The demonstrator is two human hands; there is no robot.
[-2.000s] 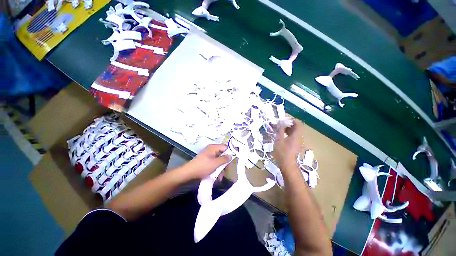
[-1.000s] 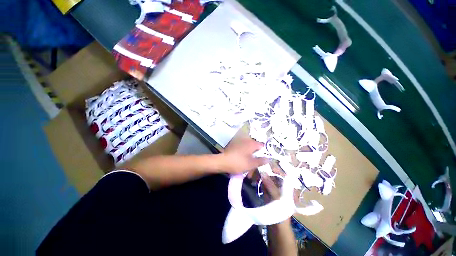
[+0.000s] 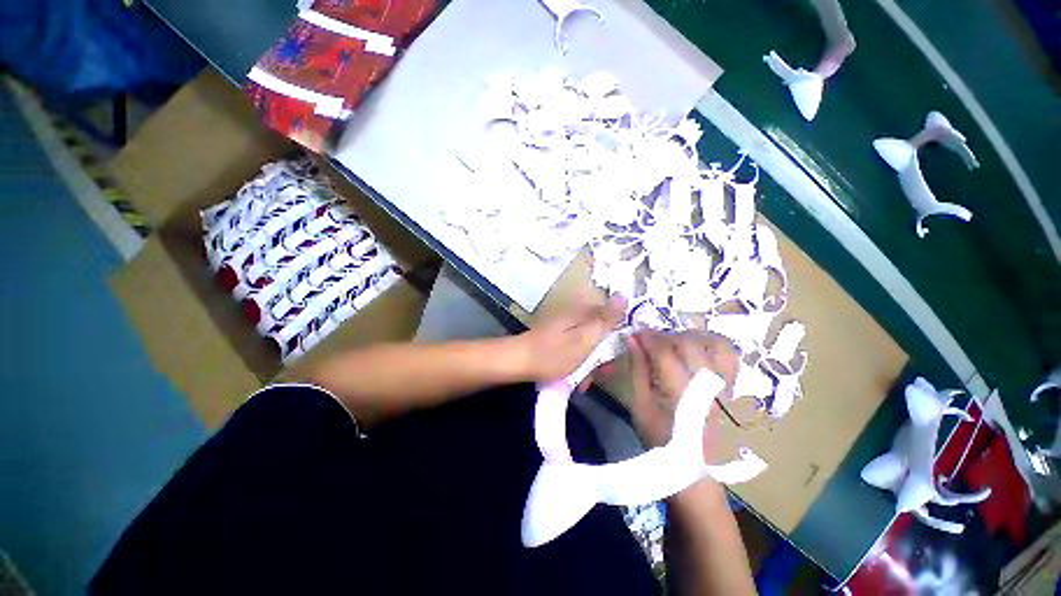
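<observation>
A white headband shell (image 3: 628,480) with a pointed ear-like end hangs in front of me, its curve toward my body. My left hand (image 3: 572,340) grips its upper left arm. My right hand (image 3: 681,375) is close beside it, behind the shell's right arm, its fingertips at a small white bracket near my left fingers; the exact grip is partly hidden. A heap of small white brackets (image 3: 686,239) lies just beyond both hands, across the pale work sheet (image 3: 401,140) and the cardboard pad (image 3: 844,349).
An open carton (image 3: 163,297) of white curved parts is at the left. A red printed sheet (image 3: 349,58) lies at upper left. Partly assembled headbands (image 3: 919,175) stand on the green belt (image 3: 989,279). Spare headbands (image 3: 919,454) lie at right by a red-and-black sheet (image 3: 983,489).
My right hand has moved from the heap, then from below the shell, up beside my left hand. The shell stays in my left hand. The view has shifted to the right.
</observation>
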